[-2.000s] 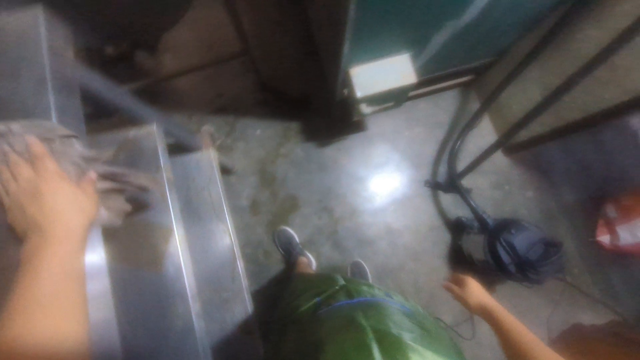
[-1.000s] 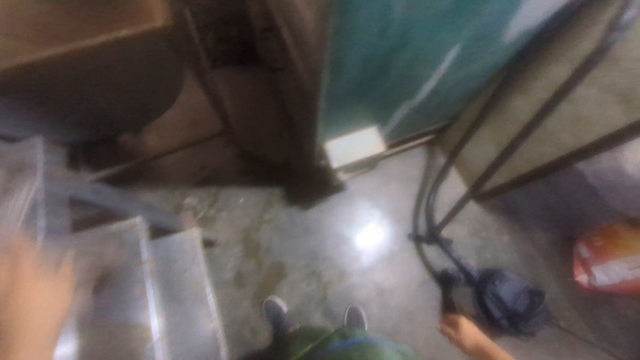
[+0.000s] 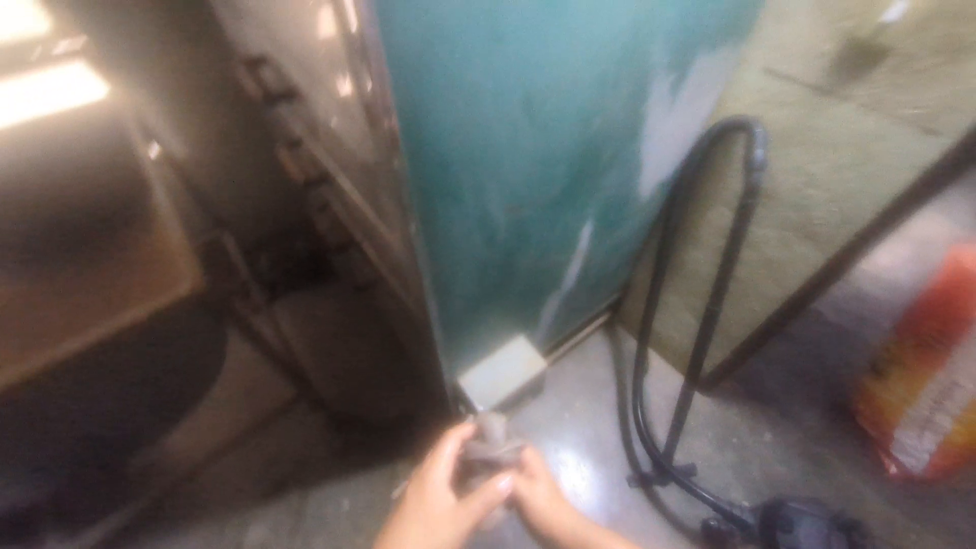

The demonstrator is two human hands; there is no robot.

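Observation:
A bunched greyish cloth [image 3: 494, 450] is between my two hands, low in the middle of the view. My left hand [image 3: 450, 488] grips it from the left, thumb across its lower side. From the right, my right hand [image 3: 537, 488] closes on the same cloth. Blur hides the cloth's folds and exact edges. Just beyond the hands a small white box [image 3: 503, 374] stands at the foot of a teal panel [image 3: 526, 175].
A vacuum cleaner [image 3: 808, 524] with a black hose and tube [image 3: 720, 282] leans at the right by a yellowish panel [image 3: 823, 152]. Farther right lies a red and orange bag [image 3: 923, 381]. Dark metal equipment [image 3: 99, 328] fills the left side.
My left hand has left the metal steps, where it rested on a cloth two seconds ago. My right hand has come in from the right to meet it. The view has swung up.

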